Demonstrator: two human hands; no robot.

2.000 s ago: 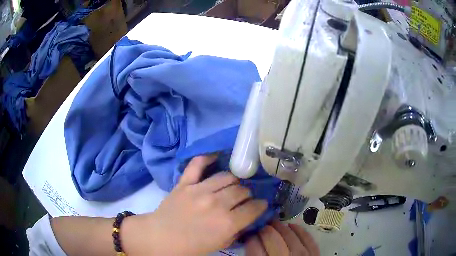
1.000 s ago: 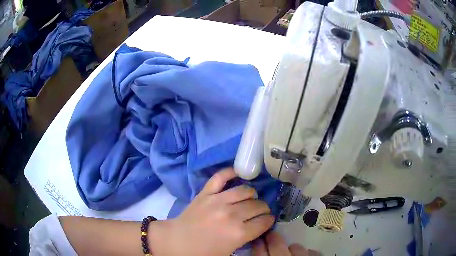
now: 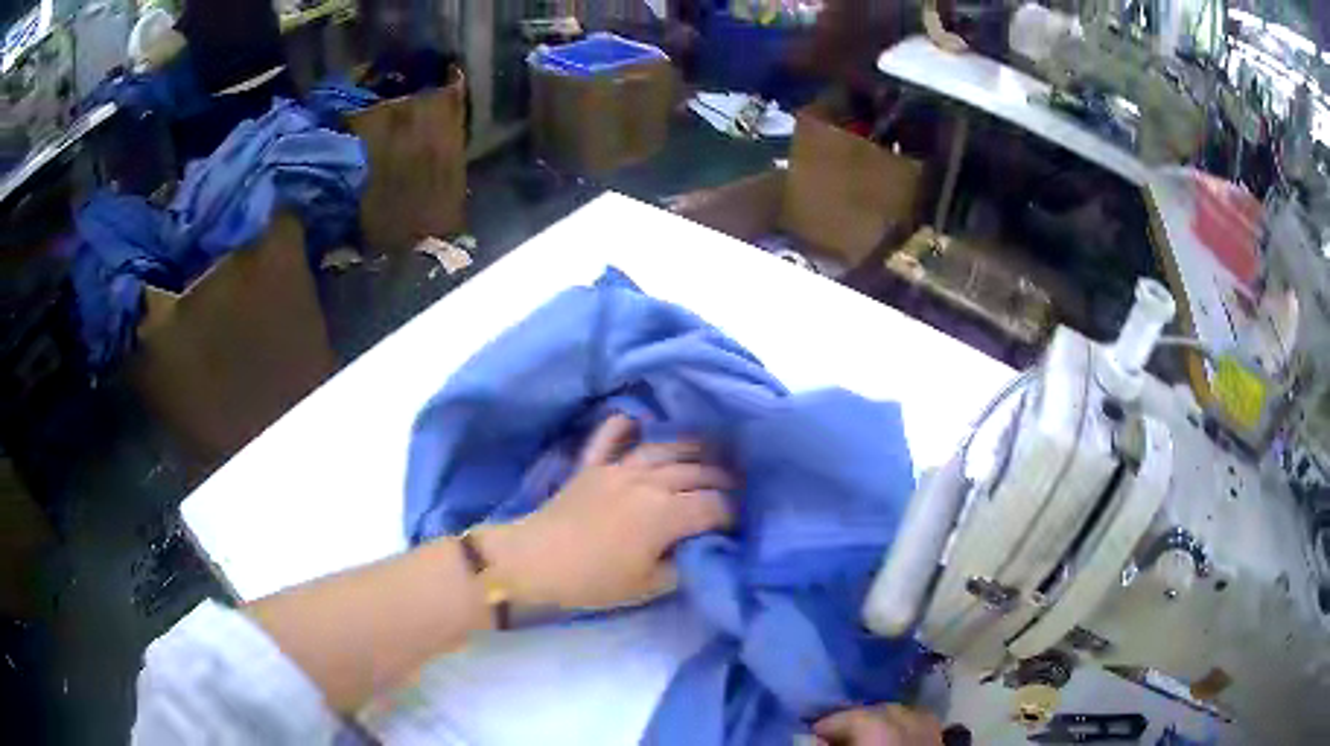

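Note:
The blue garment [image 3: 817, 481] lies bunched on the white table [image 3: 511, 313], left of the off-white sewing machine head [image 3: 1043, 510]. My left hand [image 3: 642, 510], with a beaded bracelet at the wrist, is on the garment's middle folds, fingers curled into the cloth and slightly blurred. My right hand [image 3: 880, 726] is at the bottom edge below the machine head, partly cut off by the picture's edge, touching the lower part of the cloth. Its grip is mostly hidden. The needle area is hidden behind the cloth and head.
Dark thread snips [image 3: 1091, 727] lie on the machine bed. A cardboard box [image 3: 241, 335] heaped with blue garments stands on the floor at left. More boxes, one with a blue lid [image 3: 598, 56], stand behind the table. Another white table [image 3: 1021, 110] is at back right.
The view has lifted and shows more floor. My left hand has moved from beside the needle area leftward onto the garment's folds. The cloth has shifted and bunched.

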